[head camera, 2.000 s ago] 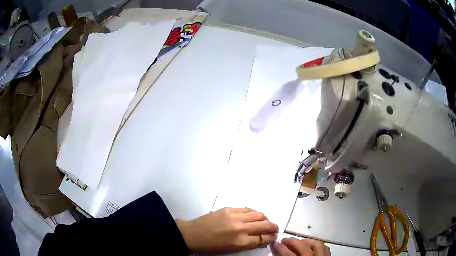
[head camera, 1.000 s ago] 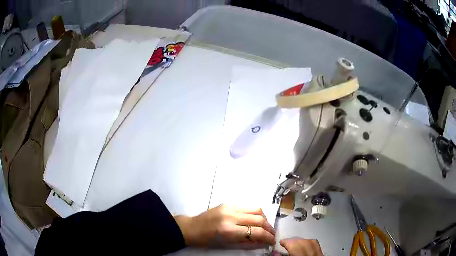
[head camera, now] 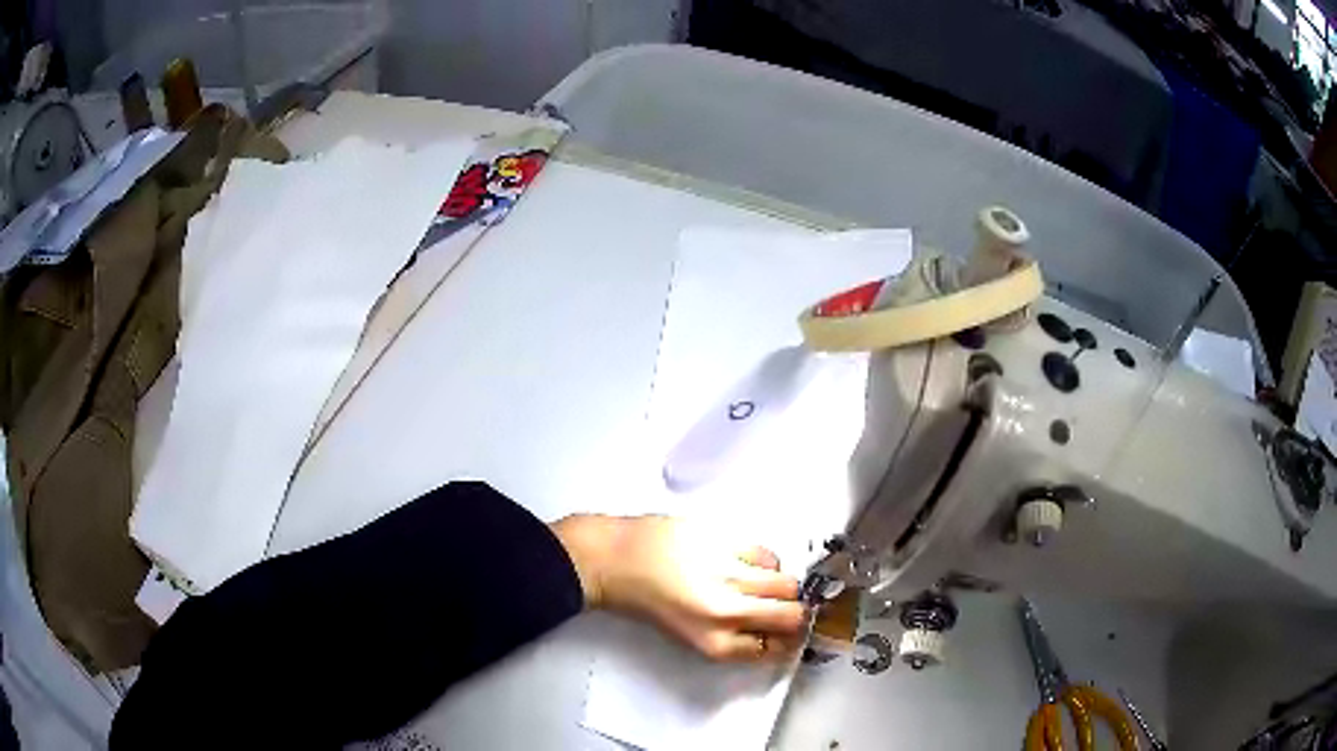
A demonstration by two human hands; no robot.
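Observation:
A white fabric panel (head camera: 682, 697) lies lengthwise on the white table, its right edge at the presser foot (head camera: 824, 575) of the off-white sewing machine head (head camera: 938, 484). My left hand (head camera: 704, 594) rests on the panel, its bent fingertips just left of the presser foot. Whether the fingers pinch the cloth or only press it cannot be told. A ring shows on one finger. The needle point is hidden. My right hand is out of the picture.
Orange-handled scissors (head camera: 1082, 712) lie right of the needle. A tape roll (head camera: 924, 326) sits on the machine head. White cut pieces (head camera: 279, 338) lie left, beside a brown garment (head camera: 88, 440). A translucent bin (head camera: 821, 140) stands behind.
My left hand has moved forward from the front edge to the presser foot. The panel's lower end now shows below my hand. My right hand has left the picture. The view has shifted.

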